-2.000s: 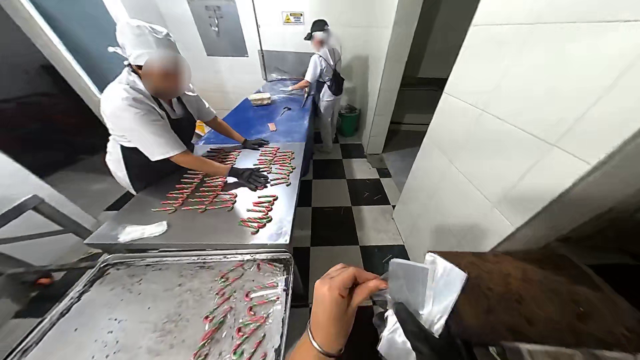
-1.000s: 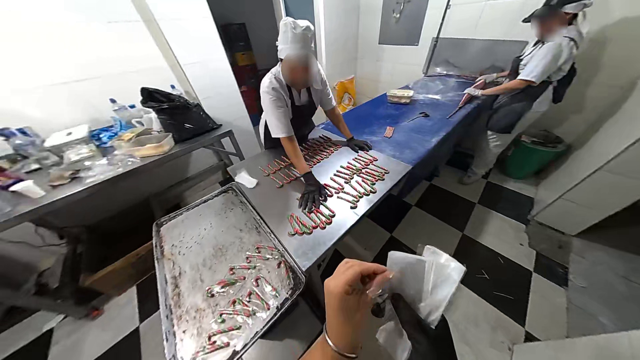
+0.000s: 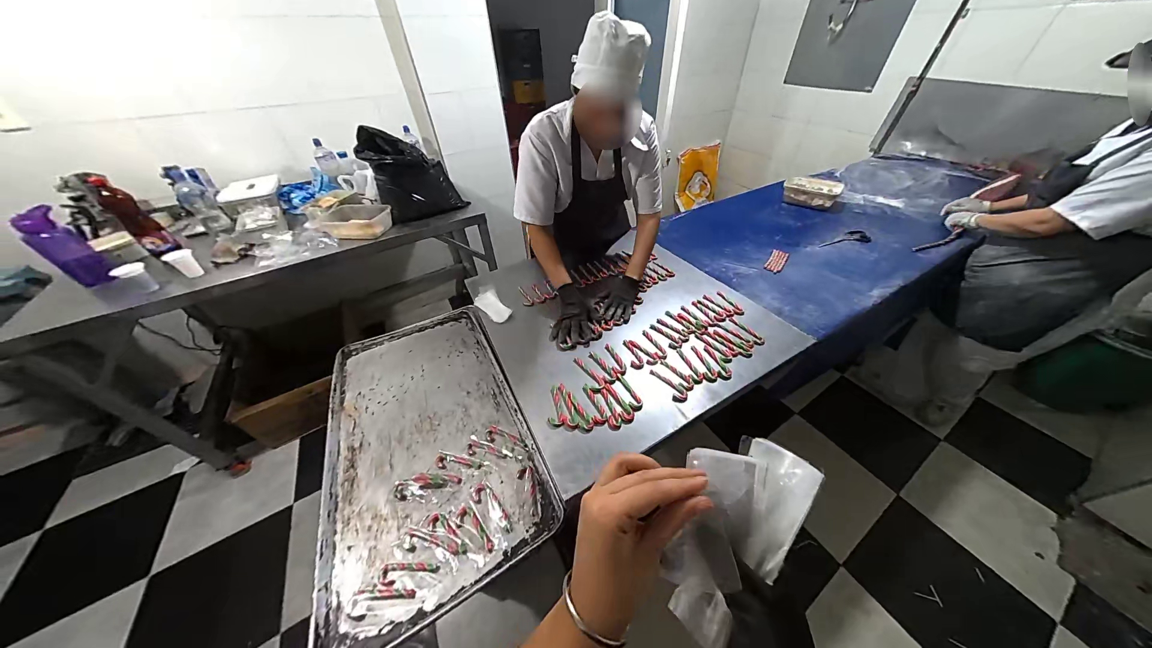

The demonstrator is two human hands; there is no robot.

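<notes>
My left hand (image 3: 630,531), bare with a metal bracelet, has its fingers bent together at the left edge of a bundle of clear plastic bags (image 3: 733,490); whether it pinches one is unclear. Below the bundle, my right hand (image 3: 765,607) wears a black glove and grips the bags; its fingers are mostly hidden. Left of my hands, wrapped red, green and white candy canes (image 3: 432,531) lie on a worn metal tray (image 3: 387,360). Unwrapped candy canes (image 3: 598,405) lie in rows on the steel table (image 3: 562,459) beyond.
Across the steel table, a co-worker (image 3: 589,171) presses black-gloved hands on candy canes. Another person (image 3: 1080,198) works at the blue-topped table (image 3: 747,225), where scissors (image 3: 846,238) and a plastic container (image 3: 813,192) lie. A side table (image 3: 297,261) at left holds bottles, cups and a black bag.
The view has swung to the right and back left. The co-worker's gloved hands have shifted to the farther candy canes. My hands stay close together at the plastic bags.
</notes>
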